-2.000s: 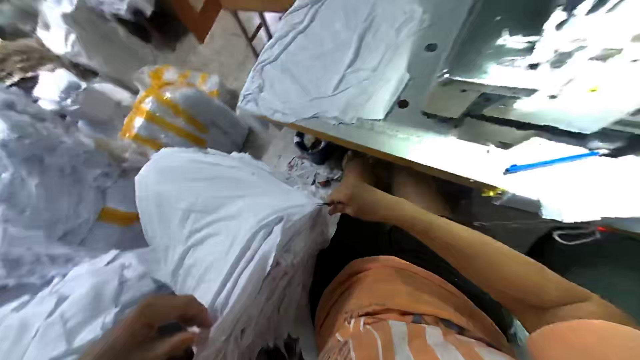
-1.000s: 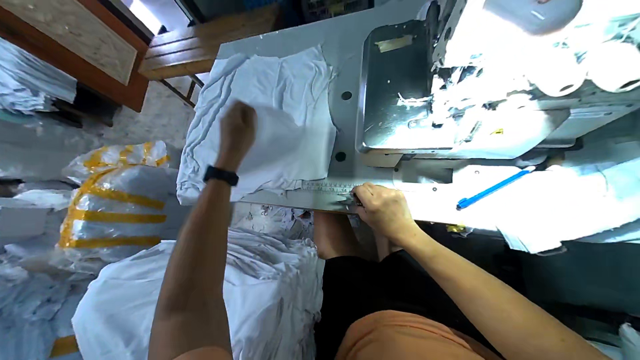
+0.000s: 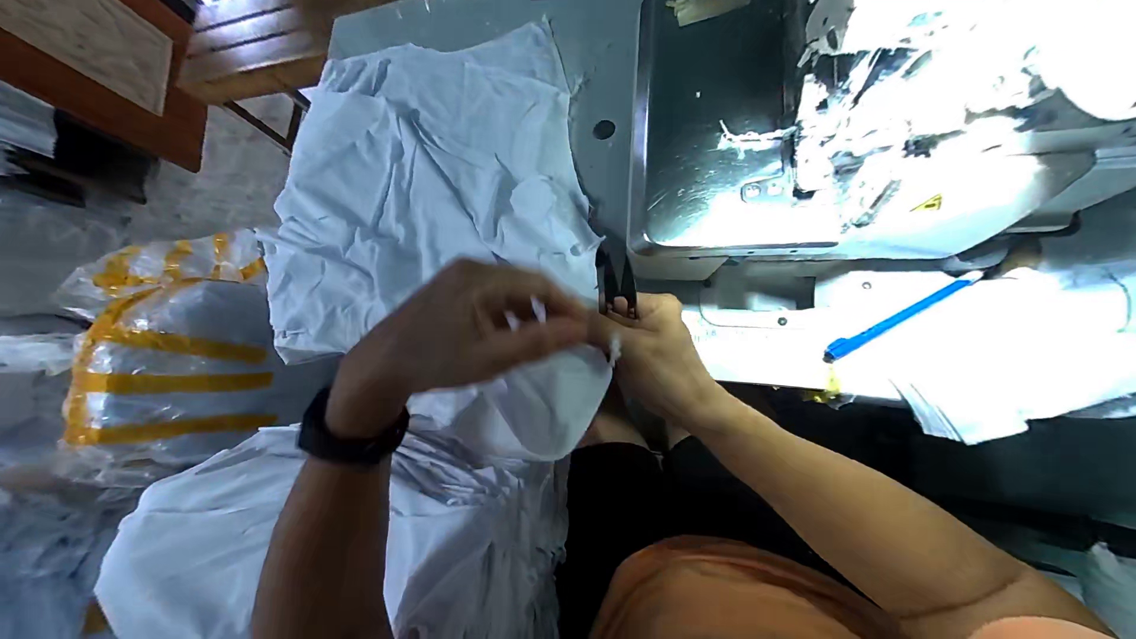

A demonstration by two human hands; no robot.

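My right hand [image 3: 652, 355] holds black thread snips [image 3: 619, 282], blades pointing away from me, at the front edge of the sewing table. My left hand [image 3: 470, 333], a dark band on its wrist, is blurred; its fingers meet the right hand over the white fabric piece [image 3: 444, 169]. Whether its fingers pinch the cloth cannot be made out. That fabric lies creased on the table, one part hanging over the edge towards my lap. A heap of white fabric pieces [image 3: 204, 532] is below, to the left of my legs.
A sewing machine [image 3: 967, 177] with a metal plate stands at the right. A blue pen-like tool [image 3: 901, 315] lies on white material near the front edge. Plastic-wrapped bundles with yellow tape [image 3: 177, 383] are at the left, a wooden bench [image 3: 253, 44] behind them.
My left hand has moved from over the fabric to beside my right hand. The snips' blades now show plainly. Two seconds ago both hands were lower, with white cloth drawn between them.
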